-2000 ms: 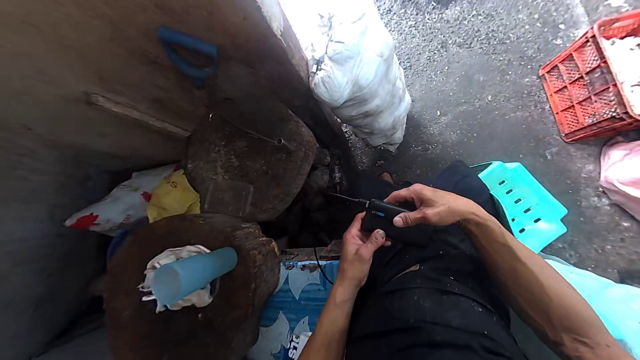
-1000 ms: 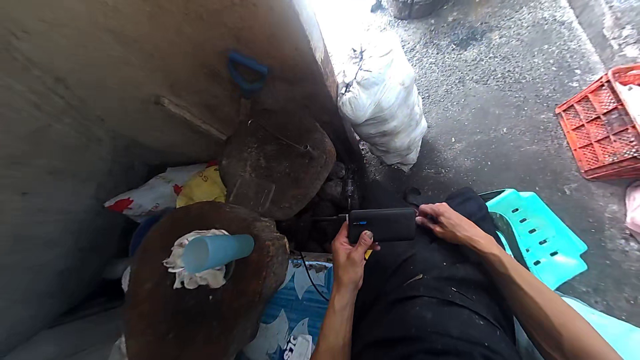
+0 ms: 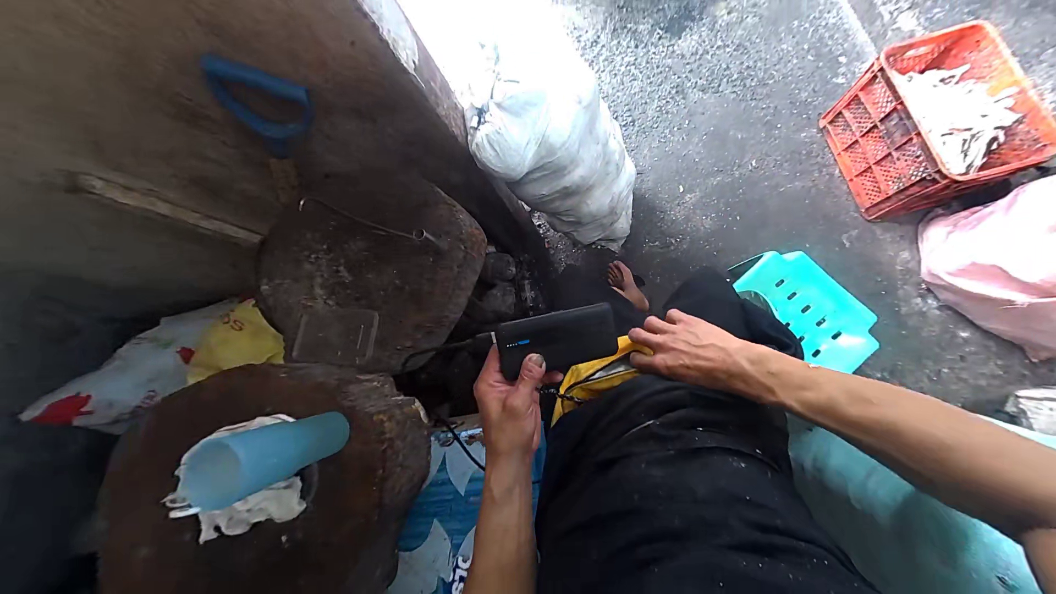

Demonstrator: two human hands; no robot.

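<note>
A black power bank (image 3: 557, 338) with small blue lights is gripped at its left end by my left hand (image 3: 513, 400). A cable runs from that end toward the dark gap on the left. My right hand (image 3: 689, 351) pinches the edge of a yellow pouch (image 3: 598, 375) with a zipper, which lies on my lap against the dark clothing. The fingers of that hand are just right of the power bank. Part of the pouch is hidden behind the power bank and my left hand.
Left are a round wooden block (image 3: 355, 487) bearing a blue plastic cup (image 3: 264, 460) on a white cloth, another block (image 3: 371, 272), and a blue handle (image 3: 260, 99). A white sack (image 3: 561, 140) leans by the wall. Right are a turquoise plastic stool (image 3: 813, 309), red crate (image 3: 879, 136) and pink sack (image 3: 998, 256).
My right hand has let go of the power bank and taken hold of the yellow pouch, now plainly in view. My left hand still holds the power bank.
</note>
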